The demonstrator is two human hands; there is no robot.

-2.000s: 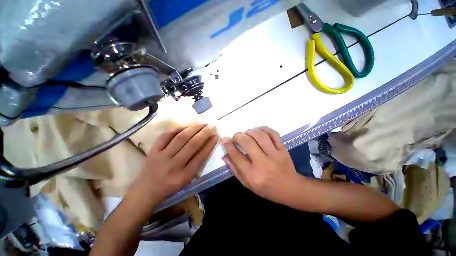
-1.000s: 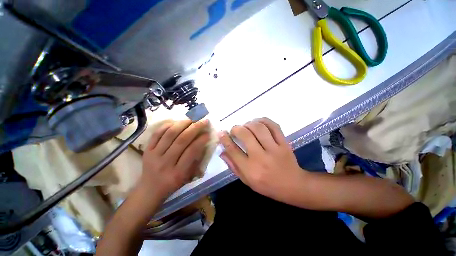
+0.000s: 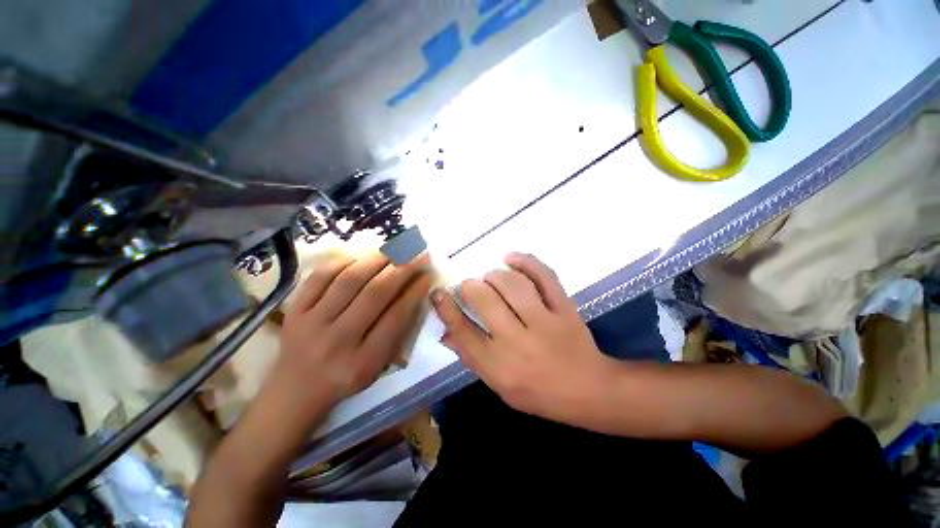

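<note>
A beige fabric piece (image 3: 222, 384) lies left of and under my left hand, over the table edge. My left hand (image 3: 350, 320) rests flat on it with fingers bent, the fingertips just below a small grey block (image 3: 403, 245) beside the needle area. My right hand (image 3: 521, 335) is close to its right, thumb and index fingertips together at the fabric's right edge; the glare hides whether they pinch cloth. The sewing machine head (image 3: 309, 93), white with a blue stripe and blue lettering, is above. The needle itself is not visible.
Scissors with yellow and green handles (image 3: 695, 113) lie on the white table (image 3: 536, 155). A curved metal bar (image 3: 186, 387) and round grey knob (image 3: 170, 299) fill the left foreground. Heaped beige cloth (image 3: 835, 237) is beyond the ruler-like edge strip (image 3: 711, 242).
The view has shifted, so the machine head and knob look larger than two seconds ago. My left hand stays on the fabric. My right hand has moved slightly left, its fingers more curled.
</note>
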